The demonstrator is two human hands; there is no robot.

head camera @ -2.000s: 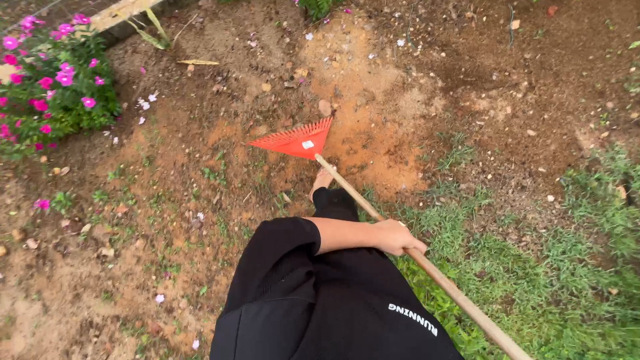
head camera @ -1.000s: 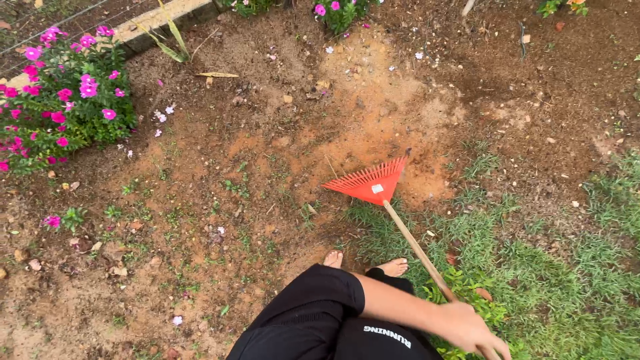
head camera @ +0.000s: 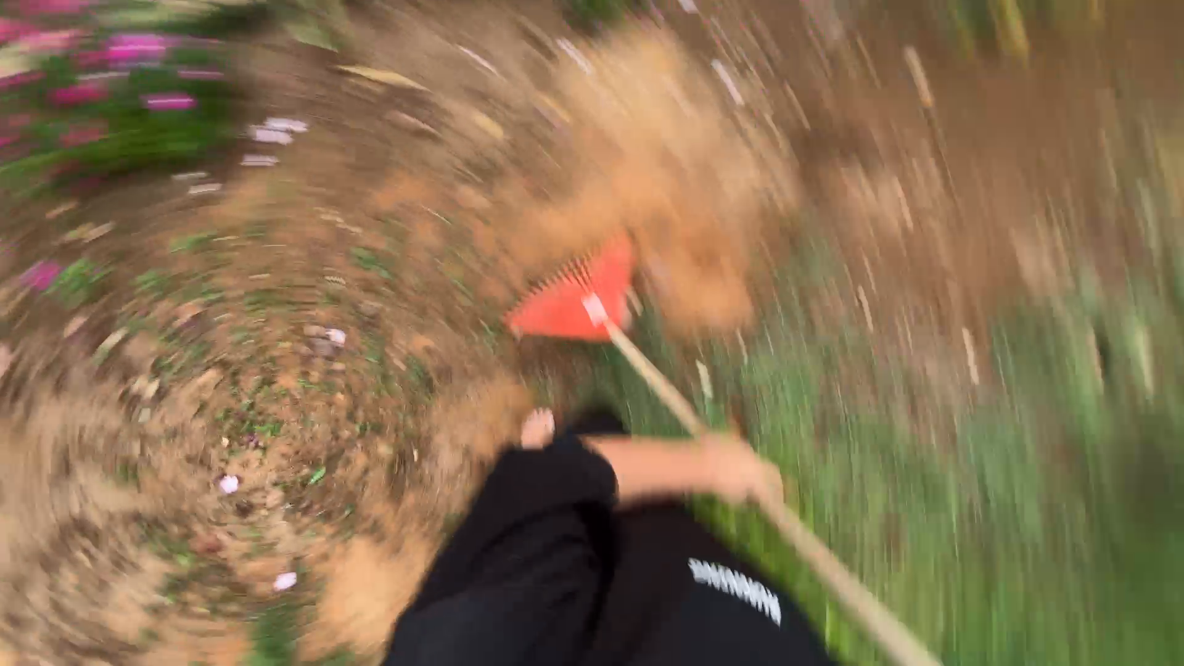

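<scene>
My left hand is closed around the wooden handle of a rake, the forearm crossing in front of my black shirt. The handle slants from the lower right up to the red fan-shaped rake head, which has a pale label near its neck. The tines point up and left, over soil at the edge of the grass; blur hides whether they touch the ground. My right hand is out of view. Part of a bare foot shows just below the rake head.
A bush with pink flowers grows at the upper left. Brown soil with small weeds and fallen petals spreads across the left. Green grass covers the lower right. The picture is strongly blurred.
My left hand has come back from the lower right with the handle still in it, to in front of my shirt. The rake head sits farther left in the view, which has shifted.
</scene>
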